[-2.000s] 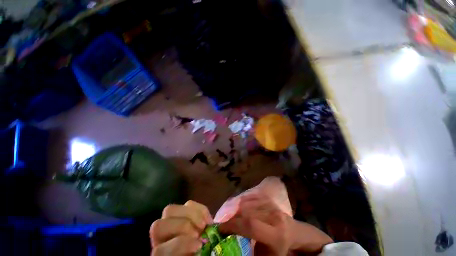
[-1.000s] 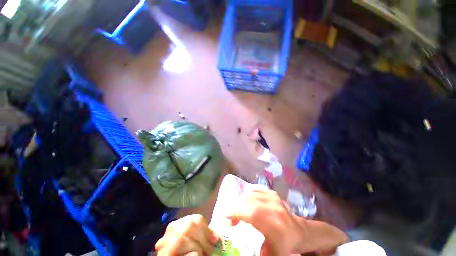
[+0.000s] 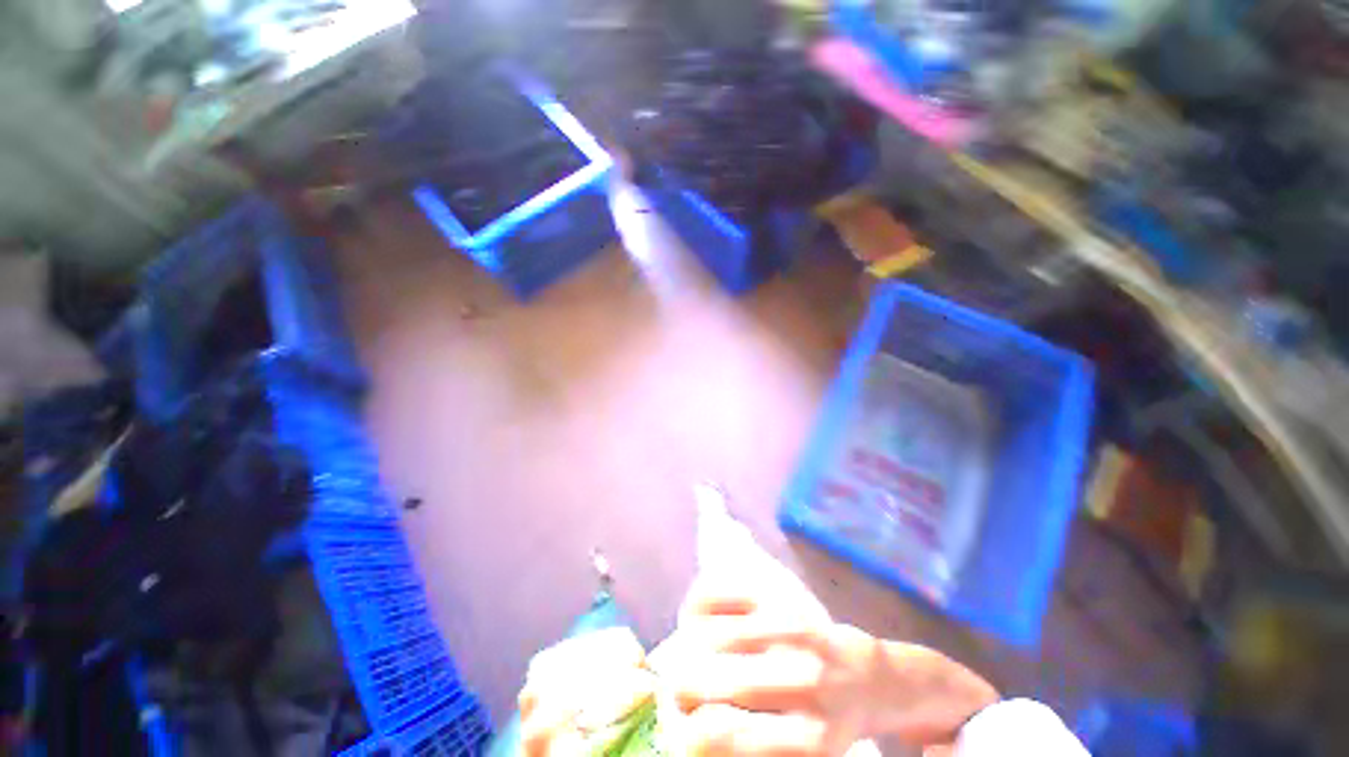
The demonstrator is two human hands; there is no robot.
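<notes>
My left hand (image 3: 585, 692) is at the bottom centre, its fingers closed on a bright green, crumpled item (image 3: 633, 732) that looks like a wrapper, mostly hidden. My right hand (image 3: 792, 673) is close beside it on the right, with a white sleeve edge at the wrist. It holds a pale, whitish-pink thin sheet (image 3: 740, 569) whose tip points up over the floor. Whether the sheet and the green item are one piece cannot be told. The hands are overexposed and cut off by the lower edge.
A blue crate (image 3: 1058, 488) with a white printed bag inside stands at the right. Blue crates with dark garments (image 3: 207, 488) line the left. More blue crates (image 3: 548, 237) stand further ahead. A cluttered table edge (image 3: 1184, 326) runs along the right. The pale reddish floor (image 3: 518, 429) lies between.
The view has swung leftward and forward along the floor. The orange stool and dark heap have left view, and the green bag is almost hidden behind the hands. Both hands stay together on their items.
</notes>
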